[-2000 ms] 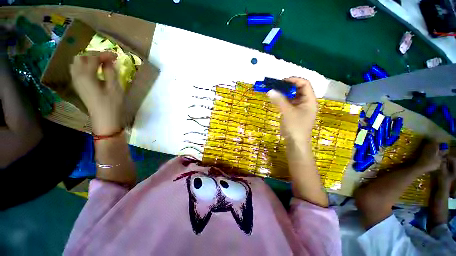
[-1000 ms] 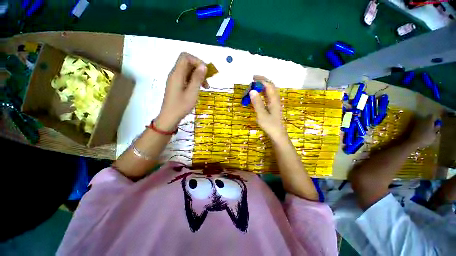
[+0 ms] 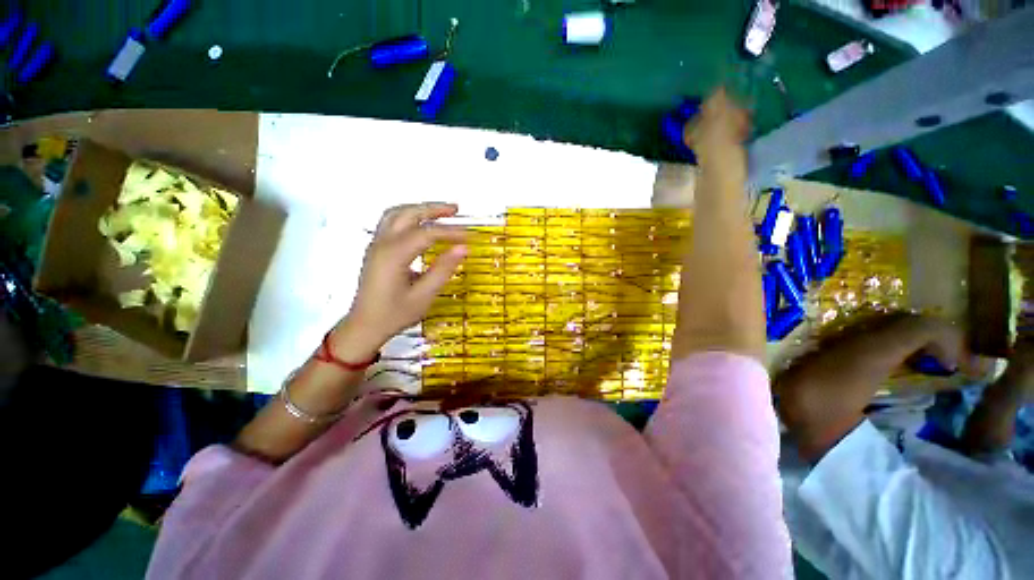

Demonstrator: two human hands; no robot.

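Note:
The array of gold parts (image 3: pixel 567 300) lies in rows in front of me, with thin lead wires at its left edge. My left hand (image 3: pixel 410 266) is at the array's upper left corner, thumb and fingers apart, with nothing visible in it. My right hand (image 3: pixel 720 122) is stretched forward over the green bench, small and blurred. It is beside a blue battery pack (image 3: pixel 680 127); whether it grips anything is hidden. The white work sheet (image 3: pixel 323 227) lies under and left of the array.
A small open carton (image 3: pixel 244 278) at left holds pale yellow pieces (image 3: pixel 170 244). A pile of blue packs (image 3: pixel 807 249) lies right of the array. A grey metal bar (image 3: pixel 907 108) crosses the upper right. A neighbouring person's arm (image 3: pixel 845 374) works at right.
My right hand has moved forward and right, from above the array to the green bench. My left hand has lowered to the array's corner; the gold part it held no longer shows in it.

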